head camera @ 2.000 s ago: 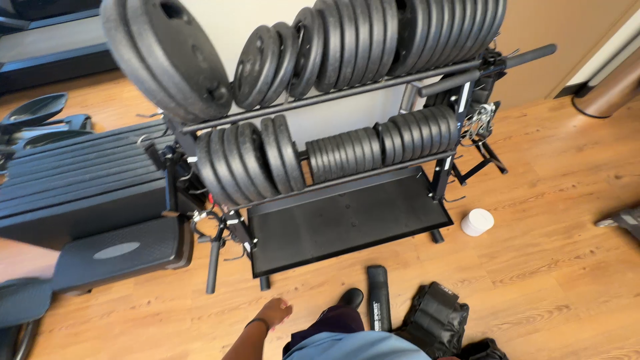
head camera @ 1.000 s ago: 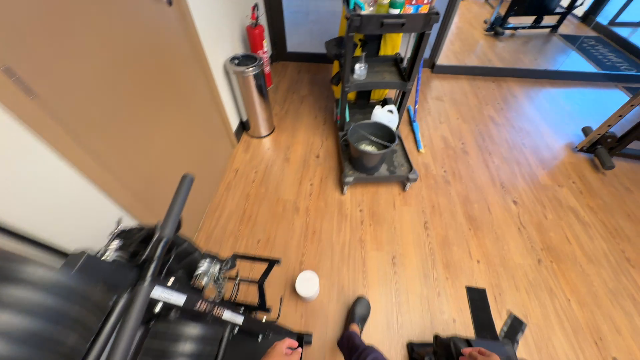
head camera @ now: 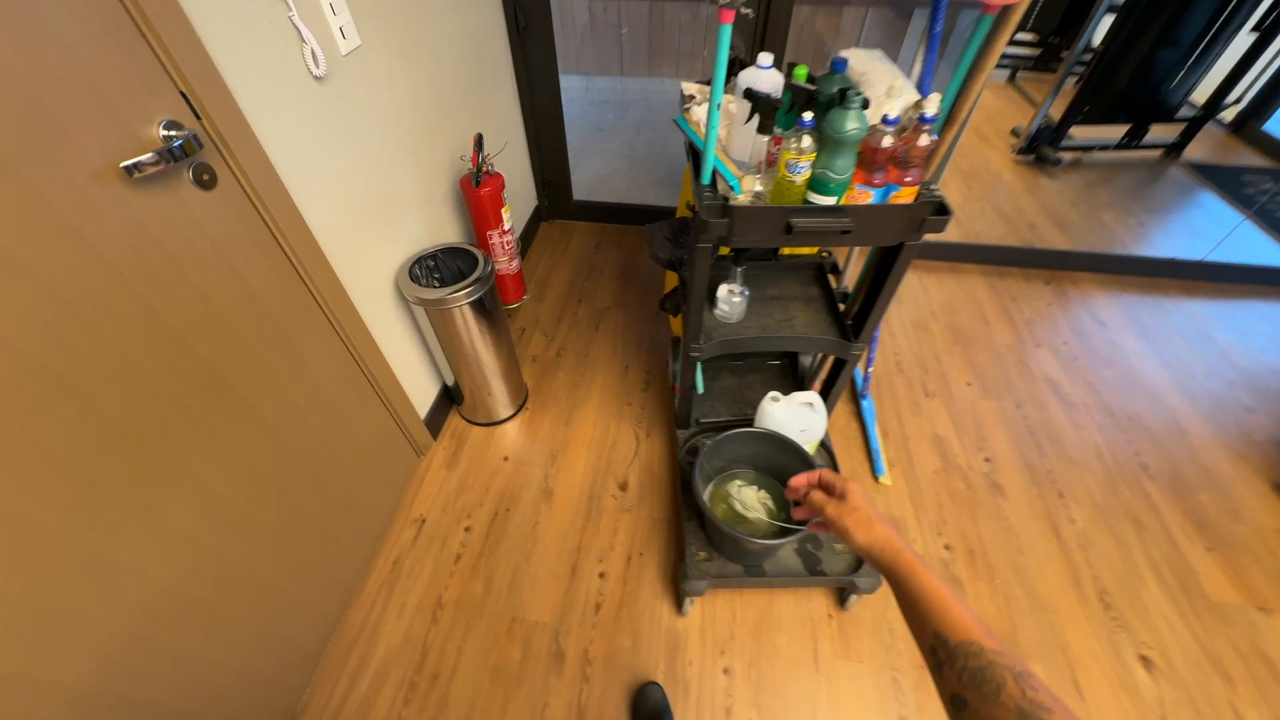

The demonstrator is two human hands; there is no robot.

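My right hand (head camera: 828,507) reaches in from the lower right and is over the right rim of a dark plastic bucket (head camera: 712,505), fingers curled. Whether it touches the rim or the thin wire handle (head camera: 768,519) is unclear. In the bucket a pale cloth (head camera: 752,500) lies in greenish liquid. The bucket stands on the bottom shelf of a black cleaning cart (head camera: 770,578), in front of a white plastic jug (head camera: 792,418). My left hand is out of view.
Bottles (head camera: 840,145) and spray bottles crowd the cart's top tray. A blue squeegee or broom head (head camera: 870,430) rests on the floor at its right. On the left are a steel trash bin (head camera: 480,350), a red fire extinguisher (head camera: 494,235) and a door (head camera: 200,400).
The view has turned from the weight rack to the cart, which is now much closer. My right hand has come to the bucket; my left hand has left the view.
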